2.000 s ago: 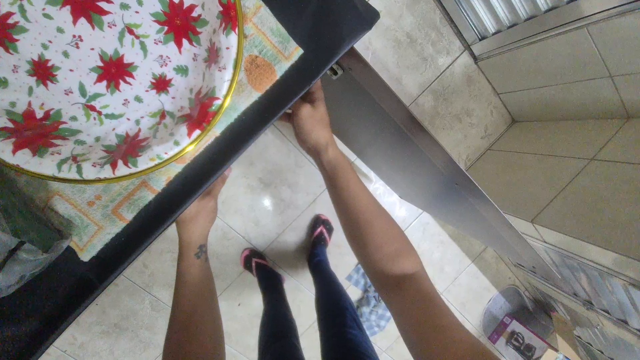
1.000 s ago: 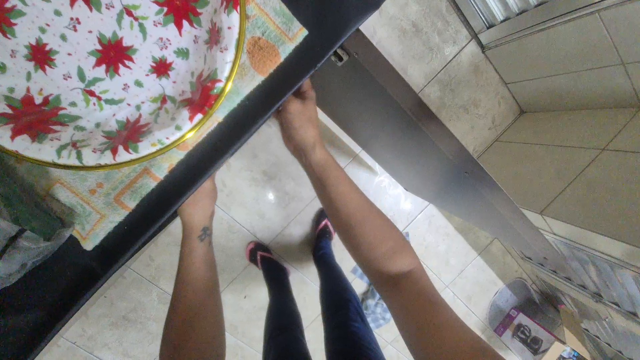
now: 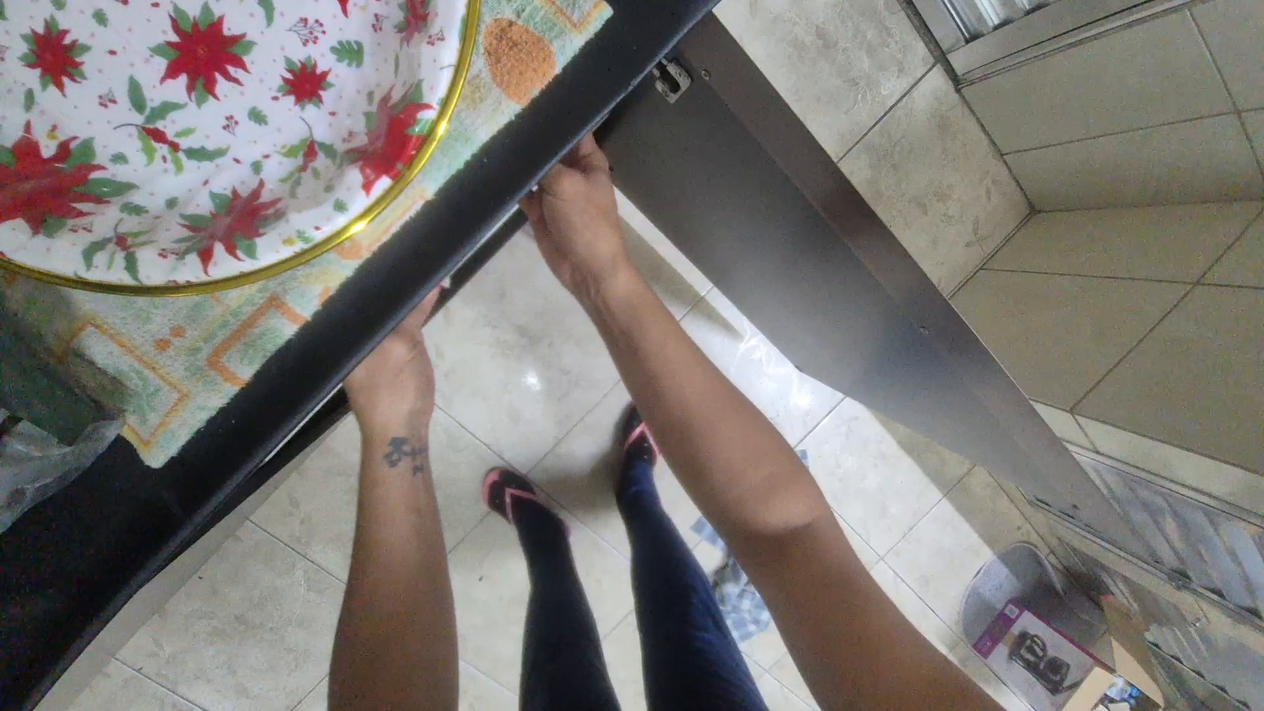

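A black countertop runs diagonally across the upper left. On it lies a patterned cloth mat under a round tray with a gold rim and red poinsettia print. My left hand reaches up to the counter's underside, its fingertips hidden beneath the edge. Farther up the same edge is my right hand, fingers bent under it and partly out of sight. Whether either hand holds something there cannot be seen. Just right of my right hand, a dark metal door panel with a hinge stands open.
Clear plastic lies at the counter's left. Below are the tiled floor and my feet in flip-flops. A blue checked cloth is on the floor. At lower right stand a round bin and an open cardboard box.
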